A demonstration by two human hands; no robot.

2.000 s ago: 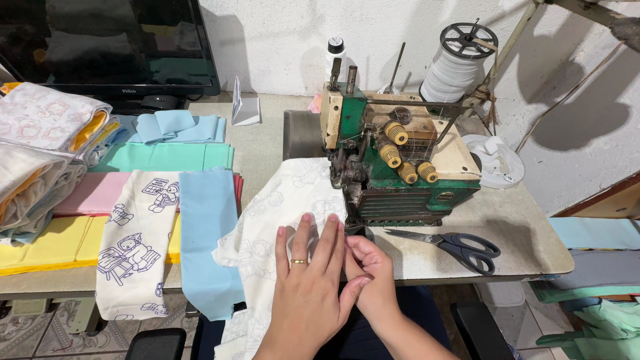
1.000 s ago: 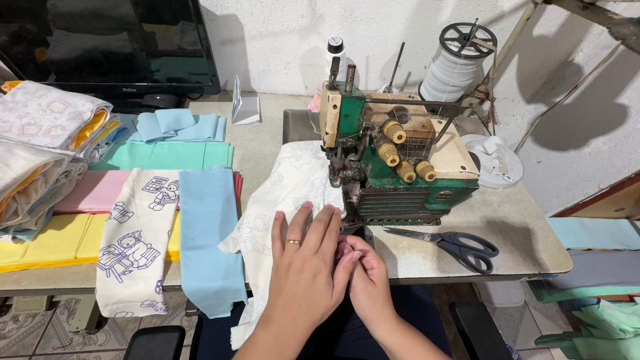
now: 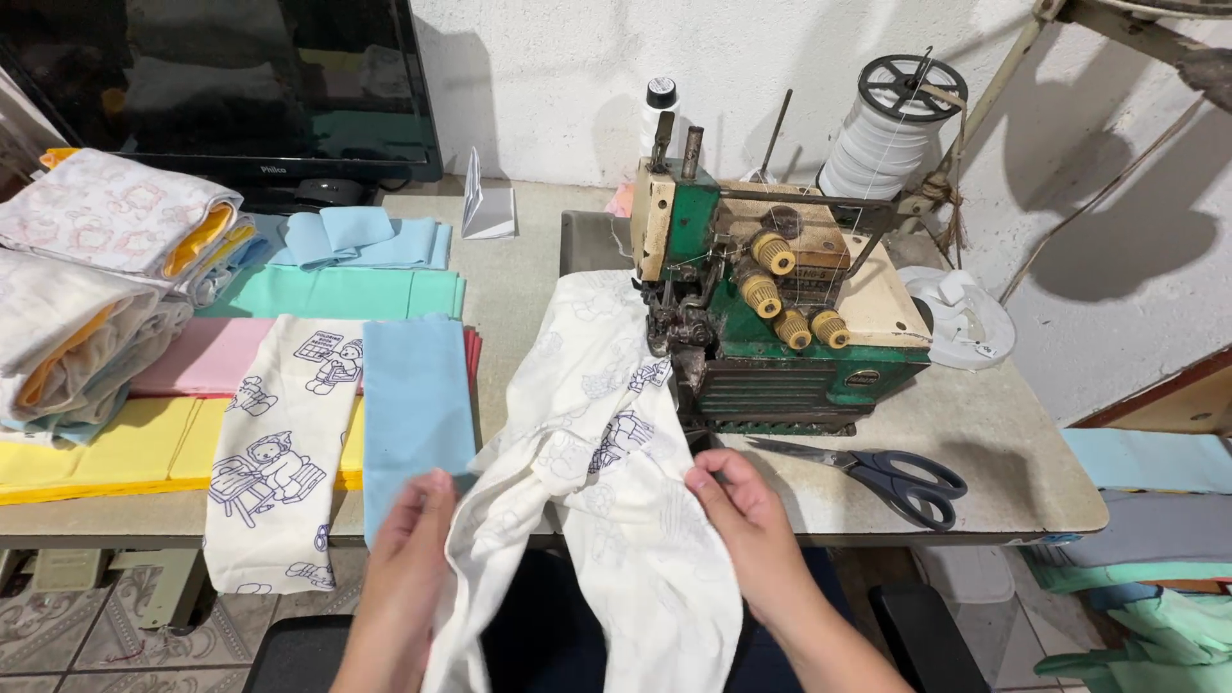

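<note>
White bear-print fabric [image 3: 597,462] runs from beneath the presser area of a green overlock sewing machine [image 3: 789,375] down over the table's front edge, its lower parts hanging apart. My right hand [image 3: 746,520] pinches the fabric's right edge between thumb and fingers, just below the machine. On the other side, my left hand [image 3: 414,539] is slightly blurred beside the fabric's left edge, in front of a light blue fabric strip [image 3: 419,414]; whether it grips the cloth is unclear. Dark-handled scissors [image 3: 876,472] lie on the table to the right of my right hand.
Folded fabrics [image 3: 115,221] are stacked at the left, beside yellow [image 3: 125,438], pink and green pieces and a printed strip [image 3: 279,462]. Behind are a monitor [image 3: 221,87] and folded paper [image 3: 491,212]. A large white thread spool [image 3: 881,144] stands behind the machine; more fabrics [image 3: 1145,525] lie lower right.
My hands were close together on the fabric at the machine's front; now they are apart, the left one moved left and toward me. The fabric's lower part is now lifted and spread.
</note>
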